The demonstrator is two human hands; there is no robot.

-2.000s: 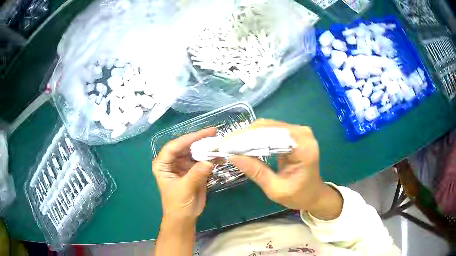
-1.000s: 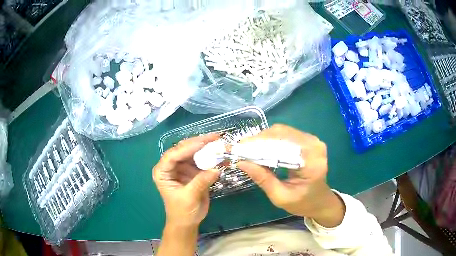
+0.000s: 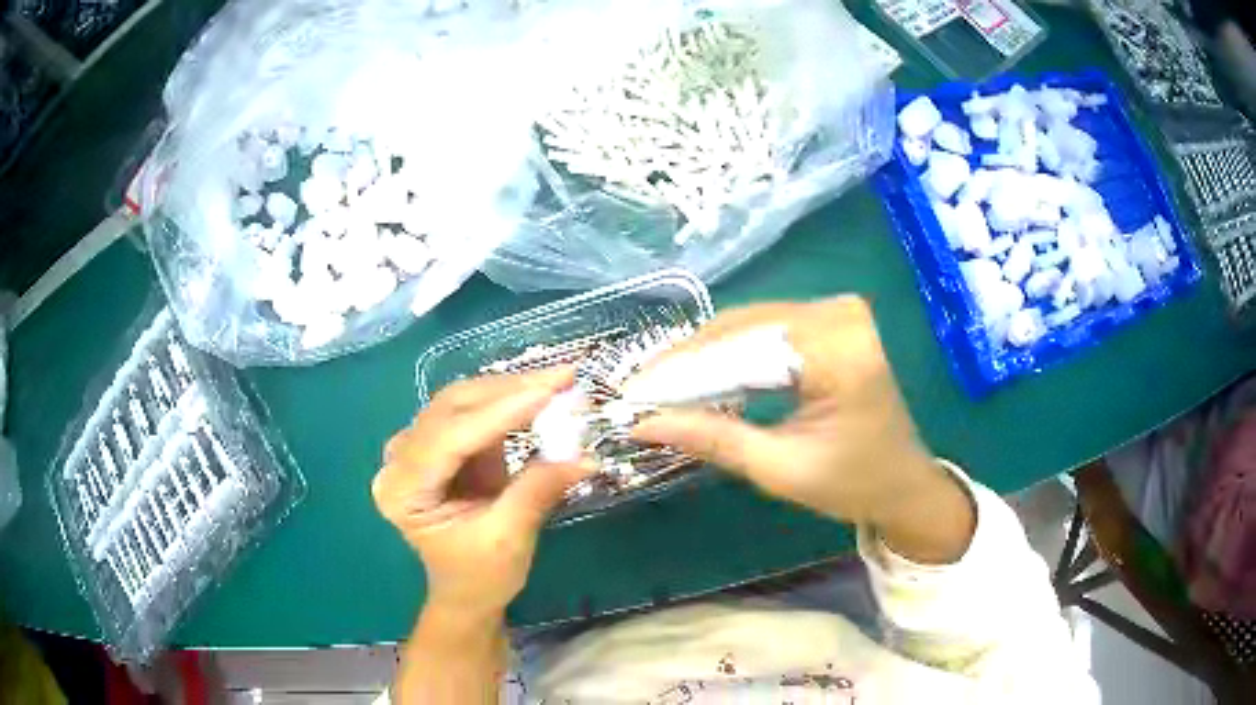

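Note:
My left hand (image 3: 475,475) pinches a small chunky white cap (image 3: 562,424) between thumb and fingertips. My right hand (image 3: 813,413) holds a longer white tapered piece (image 3: 716,369) under its fingers, its narrow end pointing at the cap. A small shiny metal part shows between the two white pieces at my right thumb tip; whether it joins them I cannot tell. Both hands are over the clear rod box (image 3: 565,327), which holds many loose thin metal rods (image 3: 647,347). The hands hide part of the box.
A clear blister tray (image 3: 172,475) with two rows of pieces lies at left. A bag of white caps (image 3: 331,255) and a bag of slim sticks (image 3: 675,124) lie behind the box. A blue tray (image 3: 978,365) of white blocks is at right. A labelled clear box (image 3: 971,35) is at the back.
My hands have shifted slightly left. The cap in my left hand is now turned more upright, and the right-hand piece tilts up to the right. The whole view has shifted a little.

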